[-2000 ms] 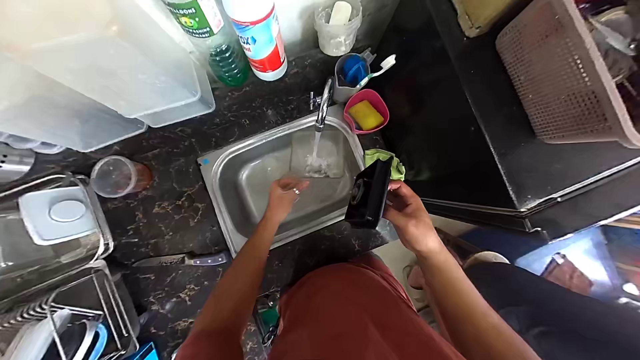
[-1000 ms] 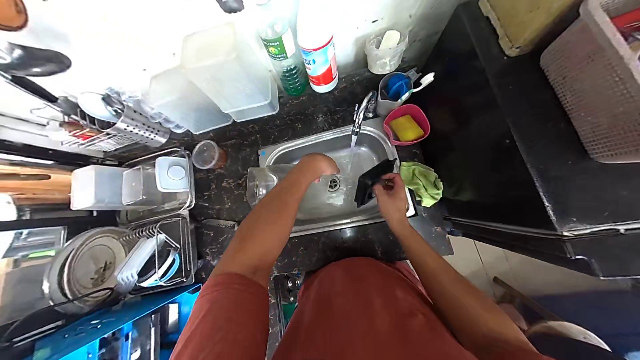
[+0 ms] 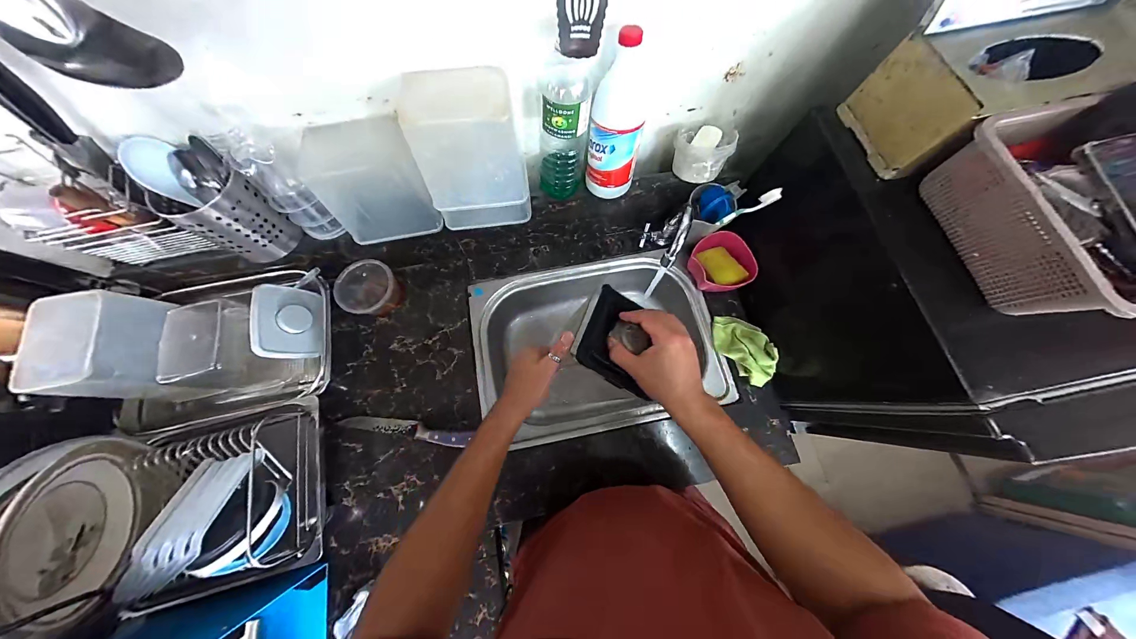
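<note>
A black rectangular lid (image 3: pixel 600 327) with a round knob (image 3: pixel 630 337) is tilted over the stainless steel sink (image 3: pixel 568 404). My right hand (image 3: pixel 661 357) grips the knob from the right. On the other side, my left hand (image 3: pixel 534 374), with a ring on one finger, holds the edge of a see-through container (image 3: pixel 581 321) that lies against the lid; most of this container is hidden. Water runs from the faucet (image 3: pixel 679 235) just behind the lid. A yellow sponge (image 3: pixel 721 265) sits in a pink holder (image 3: pixel 747 251) beside the sink's right rim.
A green cloth (image 3: pixel 745 349) lies right of the sink. A knife (image 3: pixel 399 429) and a clear cup (image 3: pixel 365 287) are on the left counter, near a dish rack (image 3: pixel 315 497). Bottles, including a white one (image 3: pixel 614 124), stand behind; a plastic basket (image 3: pixel 985 222) is at right.
My left hand has come from the left side of the sink to the lid's edge. The lid has moved left over the sink, and my right hand now grips its knob.
</note>
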